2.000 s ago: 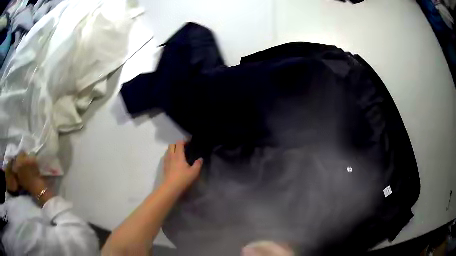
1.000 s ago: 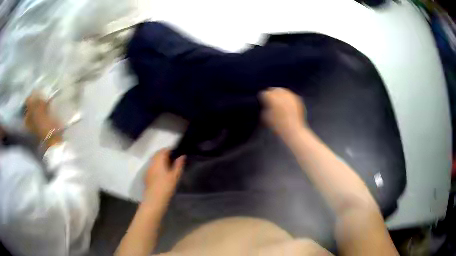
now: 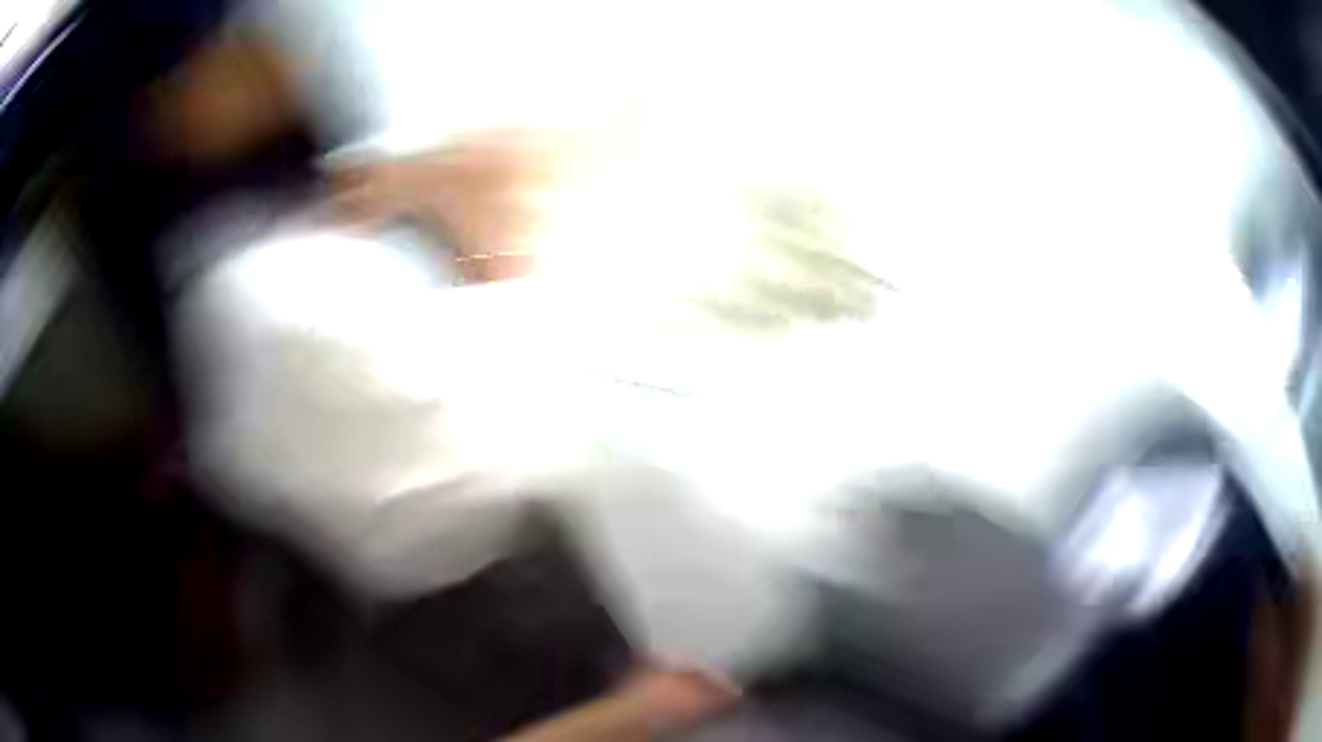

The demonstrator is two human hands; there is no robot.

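Observation:
The picture is strongly blurred and overexposed. My left hand (image 3: 670, 699) seems to be the skin-coloured shape at the bottom middle; its fingers and any hold cannot be made out. Dark grey to navy cloth (image 3: 964, 580), probably the dark garment, lies at the lower right, with a shiny pale patch on it. My right hand cannot be made out; a brownish blur at the lower right edge is unclear.
Another worker's white sleeve (image 3: 312, 392) and hand with a thin bracelet (image 3: 486, 210) are at the left and upper left. A pale heap, probably white garments (image 3: 797, 268), is on the glaring white table. Dark floor areas show at lower left.
The view has swung left, so the other worker and white heap now lie further right. The dark garment has shifted to the lower right, and my right hand has gone from clear view.

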